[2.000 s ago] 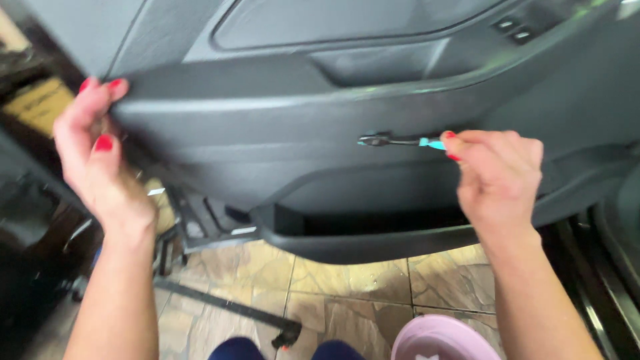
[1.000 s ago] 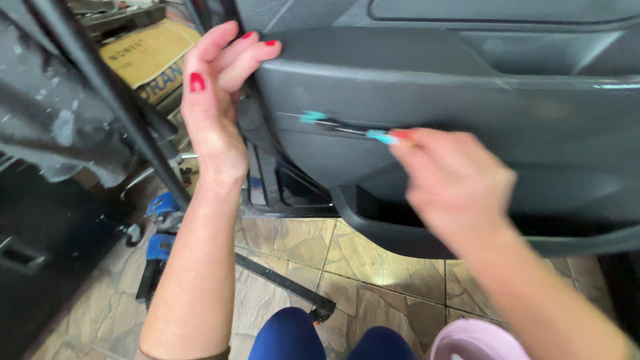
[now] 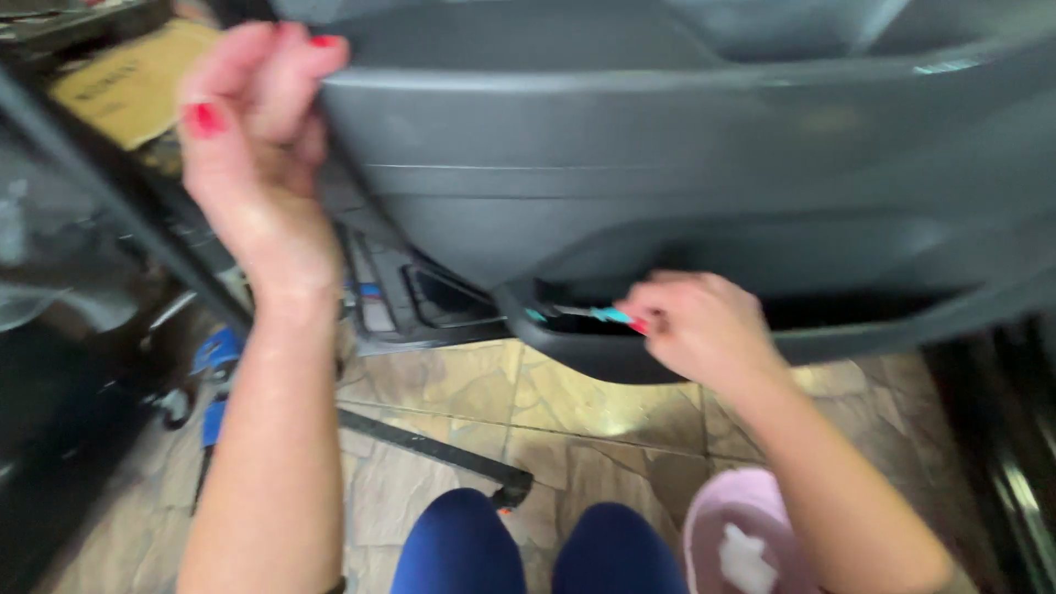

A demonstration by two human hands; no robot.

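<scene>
A dark grey plastic car door panel [image 3: 577, 140] spans the upper view. My left hand [image 3: 264, 148] grips the left edge of this panel, its fingertips over the upper corner. My right hand [image 3: 701, 326] pinches the turquoise-and-black handle of a small brush [image 3: 598, 313]. The brush points left, its head at the left end of the door's storage pocket [image 3: 627, 371], just inside the pocket's rim. The brush head is partly hidden in the dark opening and blurred.
A pink bucket [image 3: 701, 503] with something white inside stands on the tiled floor [image 3: 462, 371] at lower right. A black stand leg [image 3: 437, 450] ends near my knees. A dark pole, blue clamp-like parts [image 3: 216, 351] and a yellow printed packet [image 3: 136, 78] are at left.
My right hand has moved the brush down from the panel's face to the storage pocket. My left hand stays at the panel's left edge.
</scene>
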